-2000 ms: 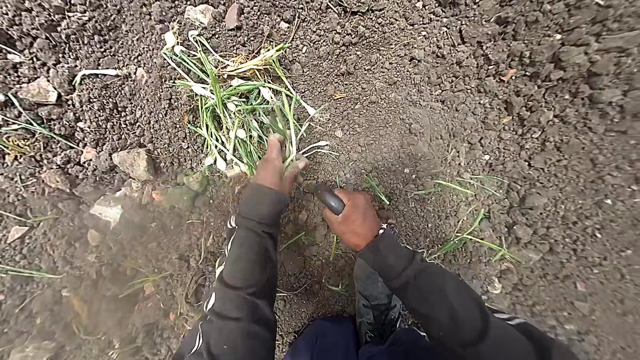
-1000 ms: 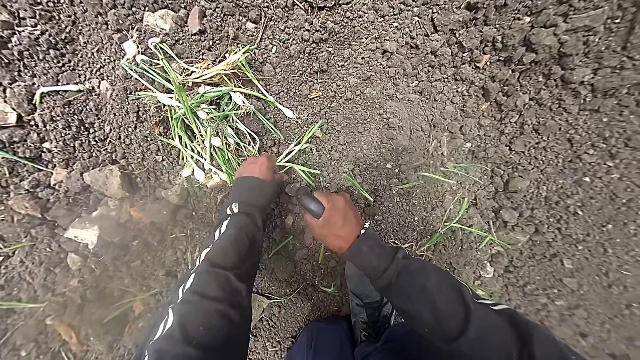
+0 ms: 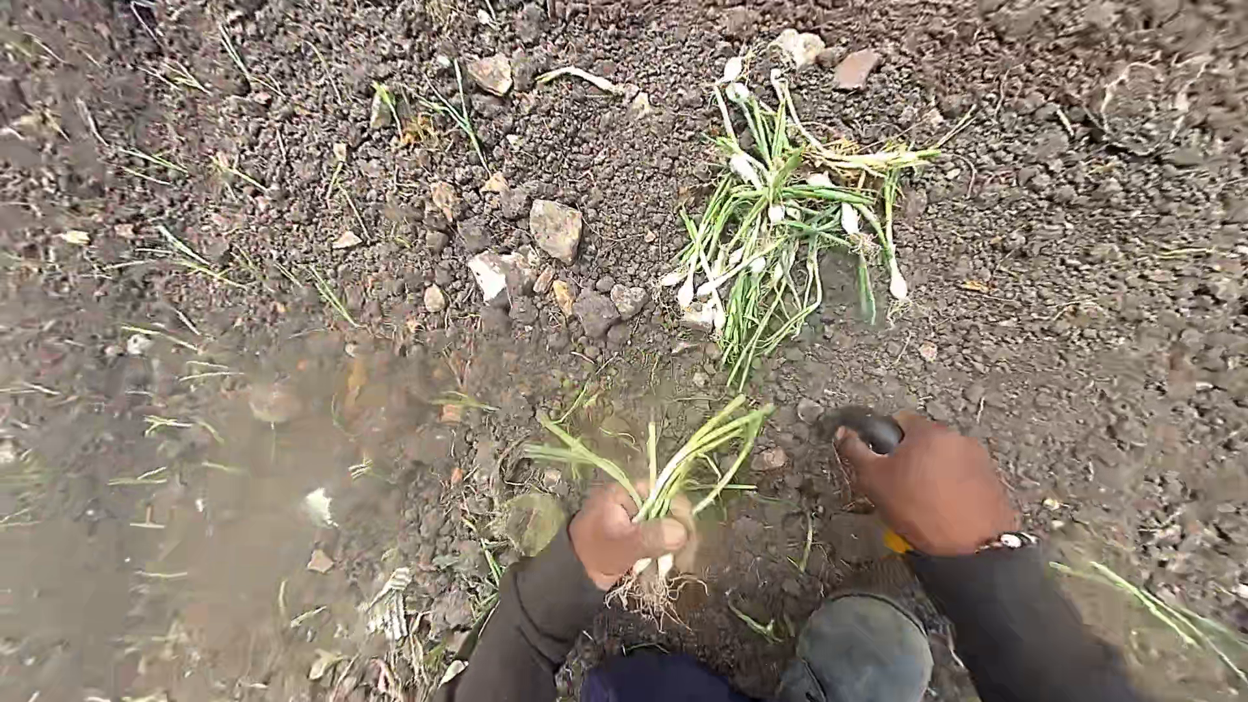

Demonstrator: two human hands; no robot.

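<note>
My left hand [image 3: 629, 536] is closed around a small bunch of onion seedlings [image 3: 697, 453], their green tops pointing up and away and their white bulbs and roots hanging below the fist. To the right, my right hand [image 3: 931, 483] grips a dark rounded handle [image 3: 868, 429]; the rest of that tool cannot be made out. Beyond both hands a loose pile of onion seedlings [image 3: 770, 224] with white bulbs lies on the soil.
Stones [image 3: 556, 230] lie left of the pile. Muddy water [image 3: 244, 507] with scattered green shoots covers the lower left. A shoe [image 3: 863, 648] is at the bottom edge, and cut leaves [image 3: 1160, 604] lie at lower right.
The left hand, earlier at the pile's near edge, is now away from it with a bunch of seedlings. The right hand still holds the dark handle. The view has swung left.
</note>
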